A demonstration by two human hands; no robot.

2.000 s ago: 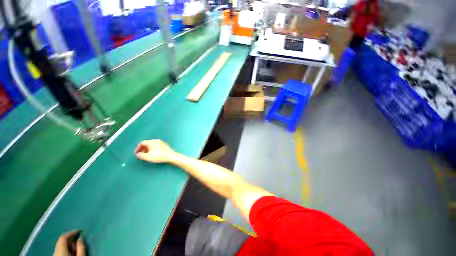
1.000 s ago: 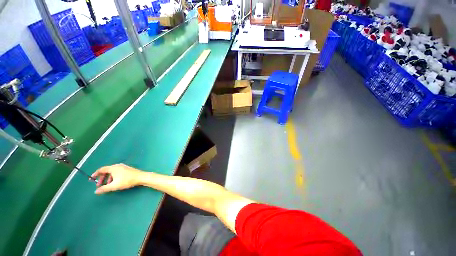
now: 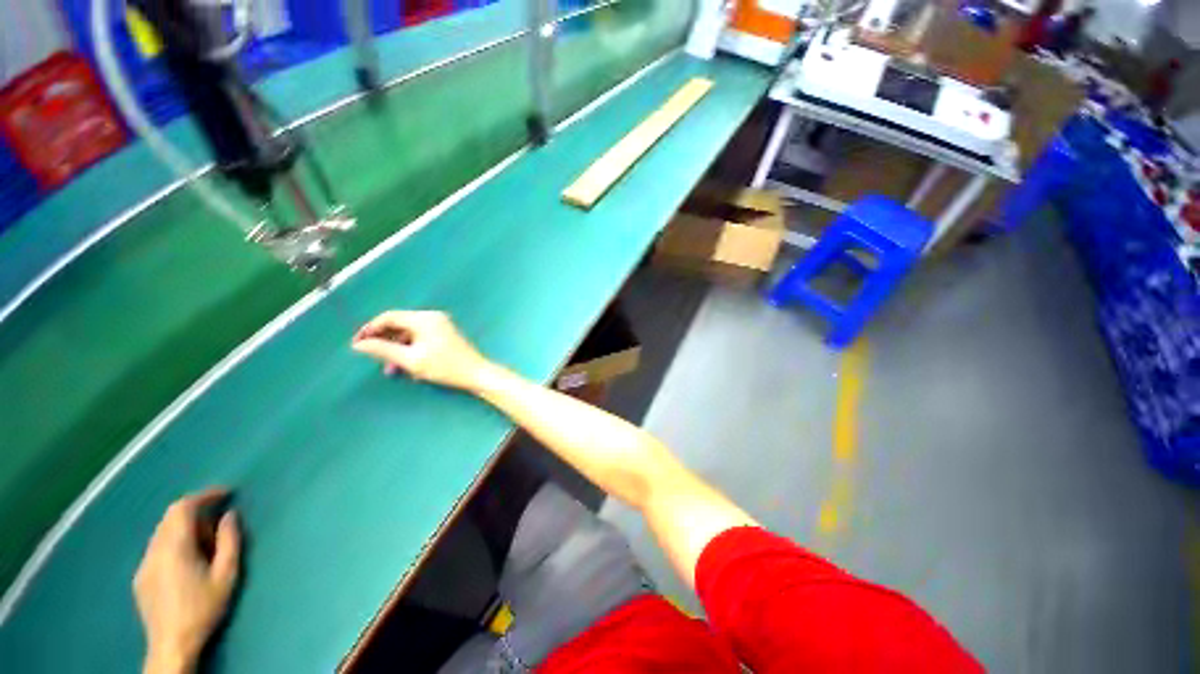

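The auto-feed screwdriver [image 3: 224, 119] hangs tilted at the upper left, its black body blurred. Its silver feeder head [image 3: 305, 244] is over the belt's near rail, with a whitish feed tube [image 3: 145, 125] beside it. A thin bit below the head is faint and blurred. My right hand [image 3: 421, 349] is just below and right of the head, over the worktop [image 3: 382, 461]. Its thumb and fingertips are close together; whether they hold a small part cannot be seen. My left hand [image 3: 191, 573] is at the lower left, fingers curled, with a dark patch between thumb and fingers.
A wooden strip [image 3: 638, 142] lies farther along the worktop. The green conveyor [image 3: 421, 158] runs beyond the rail, with metal posts [image 3: 541, 66]. Cartons [image 3: 721, 244] are under the bench edge. A blue stool [image 3: 855, 267] stands on the floor by a white-topped table [image 3: 908, 99].
The view has swung left. The bit reached my right fingertips a second ago; now the fingers appear apart from the head. My left hand, barely visible then, has come into view.
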